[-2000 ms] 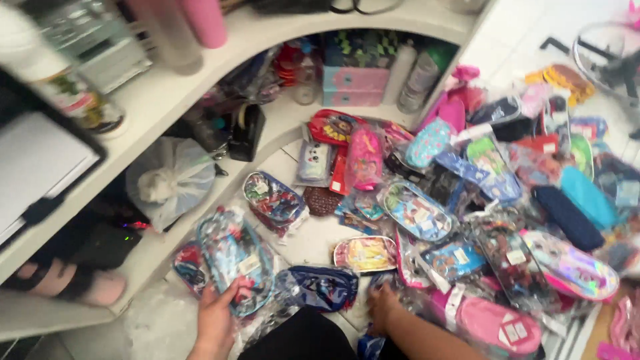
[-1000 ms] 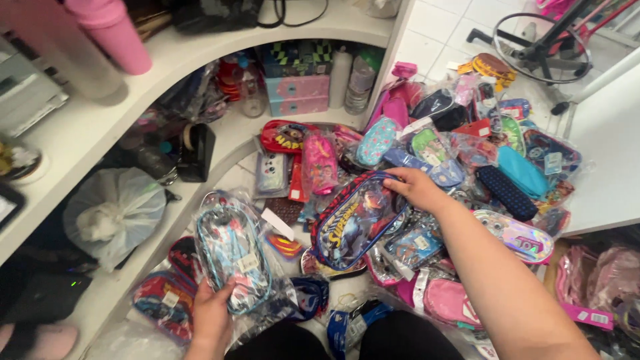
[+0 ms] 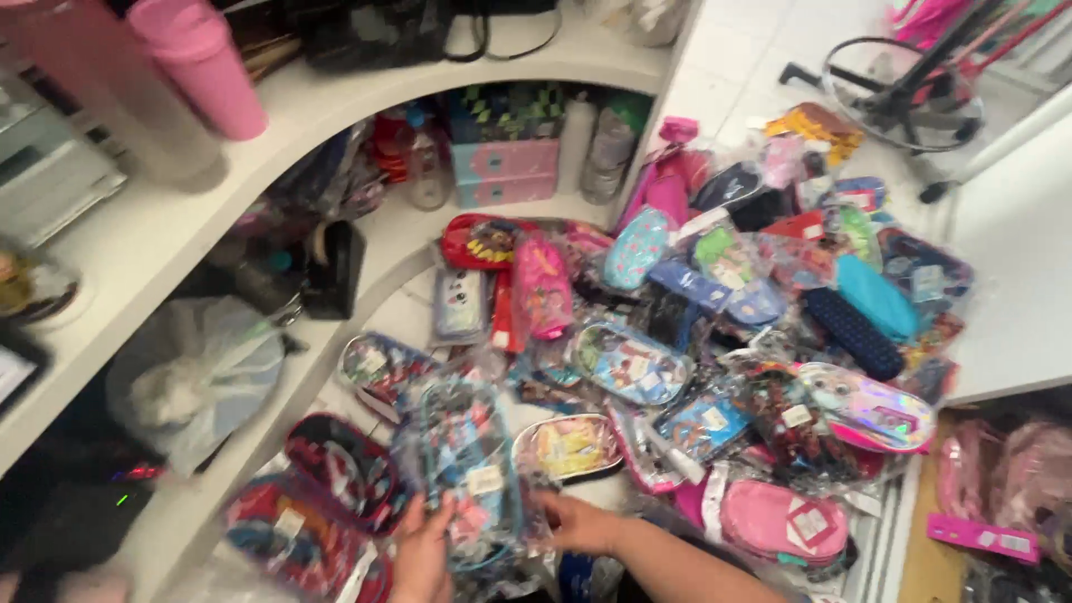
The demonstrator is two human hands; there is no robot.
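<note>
A light-blue-edged pencil case in clear plastic wrap [image 3: 469,461] is at the lower middle, with my left hand [image 3: 425,544] gripping its lower left side. My right hand [image 3: 578,523] is at the right side of its wrap, fingers bent; whether they pinch the plastic is blurred. Left of them lie a dark red-trimmed case [image 3: 339,469] and a red and blue wrapped case [image 3: 285,532]. A yellow-fronted case [image 3: 574,446] lies just above my right hand. Farther right are a pink case [image 3: 783,519] and a pile of many wrapped cases.
A curved white shelf [image 3: 335,109] arches over the left and back, holding a pink tumbler [image 3: 201,67]. Beneath it are a tied plastic bag [image 3: 197,377], bottles and pink boxes [image 3: 507,167]. A wheeled chair base [image 3: 900,109] stands at the upper right, near a white panel [image 3: 1017,226].
My right hand has left the dark blue superhero case it held over the pile and come beside my left hand. The light-blue-edged case stays in my left hand.
</note>
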